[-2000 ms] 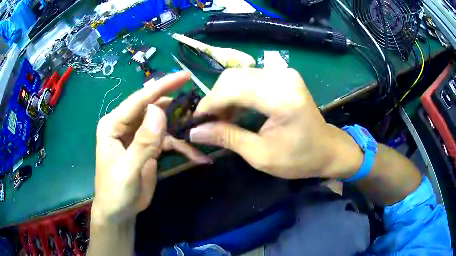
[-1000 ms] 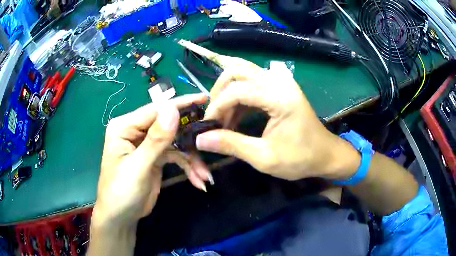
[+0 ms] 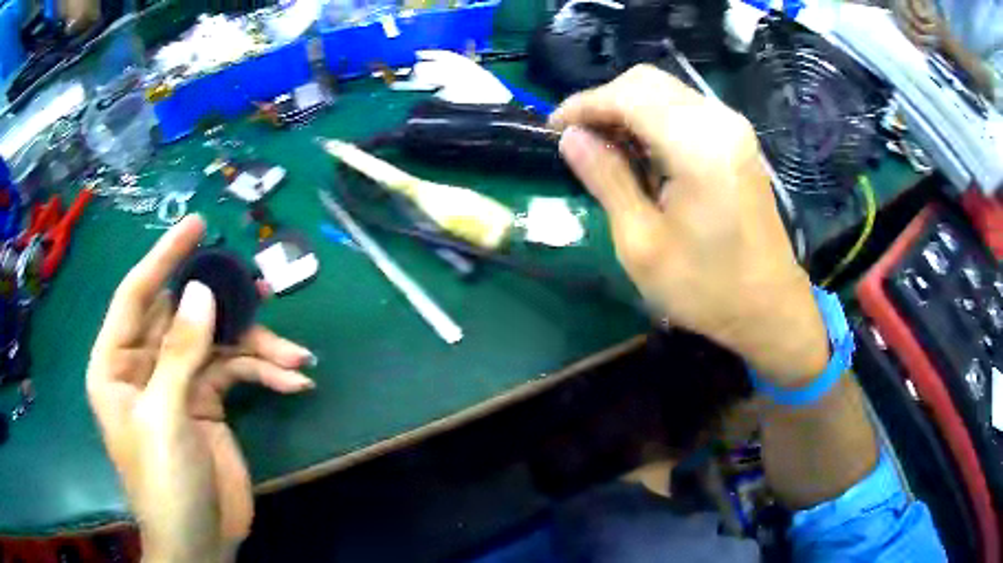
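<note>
My left hand point(image 3: 176, 385) holds a round black watch body point(image 3: 229, 295) between thumb and fingers above the left part of the green mat, dark face showing. My right hand point(image 3: 704, 220) is raised at the upper right, by the black electric screwdriver point(image 3: 473, 138). Its thumb and index finger are close together. Blur and the dark background hide whether anything is between them. The two hands are well apart.
On the mat point(image 3: 462, 385) lie a cream tapered bottle point(image 3: 467, 214), a thin silver tool point(image 3: 401, 280) and white-silver modules point(image 3: 288, 264). Red-handled pliers point(image 3: 61, 231) are left, blue bins point(image 3: 242, 83) behind. A fan point(image 3: 814, 121) and red-rimmed tray point(image 3: 907, 313) are right.
My hands have parted. My left hand has moved left with the watch body, now showing a closed dark face. My right hand has risen up and right. The view has shifted.
</note>
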